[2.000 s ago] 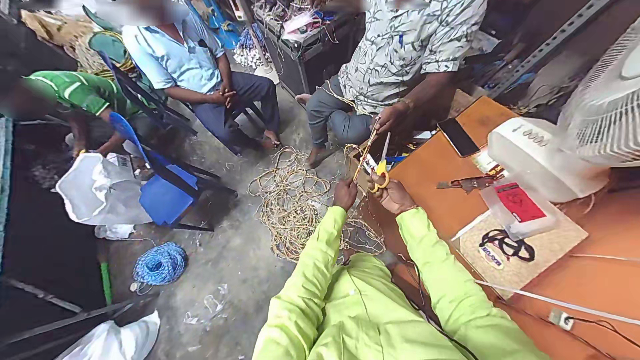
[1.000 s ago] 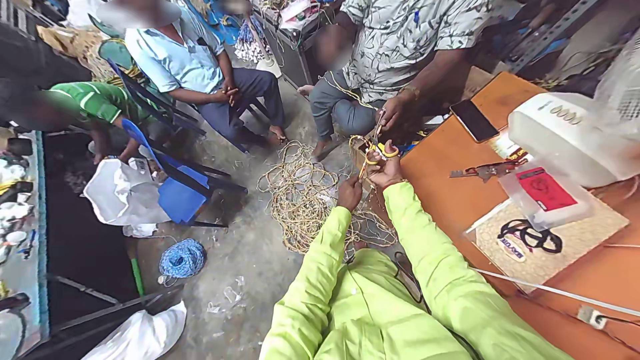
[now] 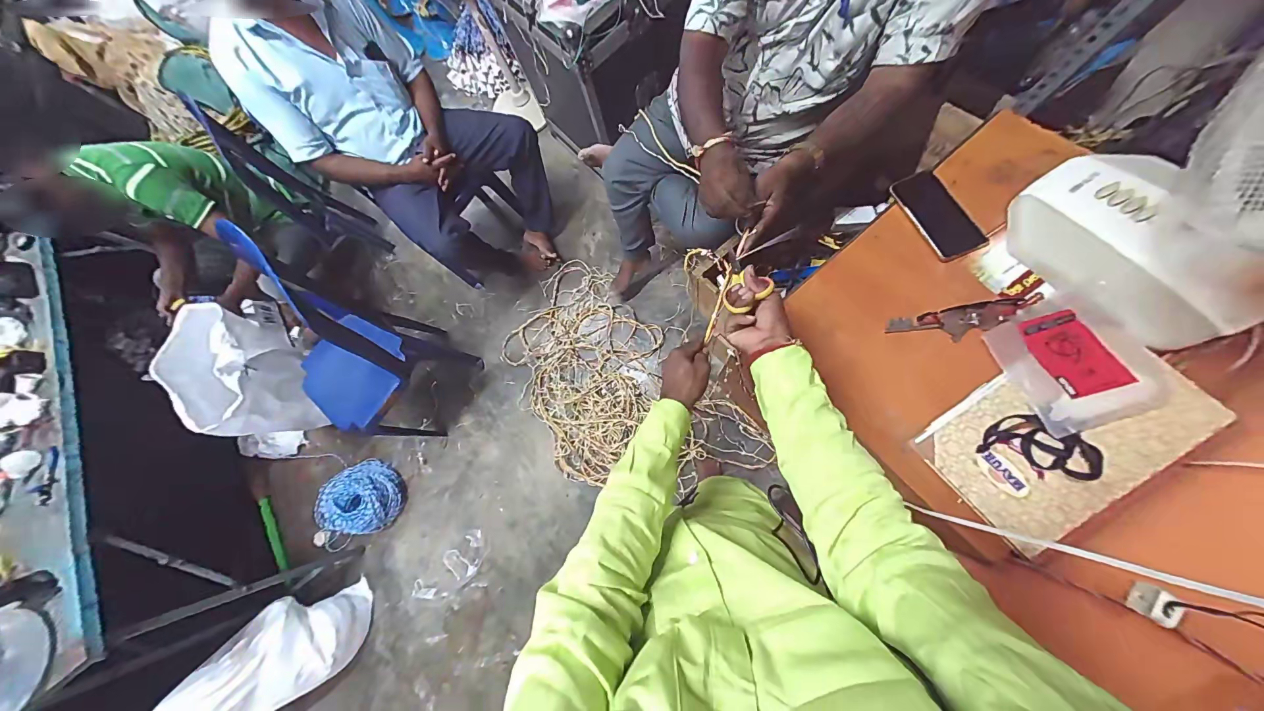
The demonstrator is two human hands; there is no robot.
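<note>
My right hand (image 3: pixel 760 323) has its fingers in the handles of yellow-handled scissors (image 3: pixel 743 295), whose blades point away from me toward a co-worker's hands (image 3: pixel 755 197). My left hand (image 3: pixel 685 372), just left of it, grips a length of tan rope (image 3: pixel 716 306) that runs up beside the scissors. Thin strands stretch between the co-worker's fingers and the scissors; whether the blades touch them I cannot tell. Below and to the left, a loose heap of the tan rope (image 3: pixel 592 385) lies on the concrete floor.
At right, an orange table (image 3: pixel 849 326) carries a phone (image 3: pixel 938 215), a multi-tool (image 3: pixel 963 318), a plastic box (image 3: pixel 1136 380), a board (image 3: pixel 1175 415) and a white fan base (image 3: pixel 1096 247). A blue rope coil (image 3: pixel 360 497) and blue chair (image 3: pixel 360 370) stand left. Two other people are seated at upper left.
The co-worker has brought both hands together at the strands beyond my scissors; one second ago the hands were farther apart. My right hand still holds the scissors.
</note>
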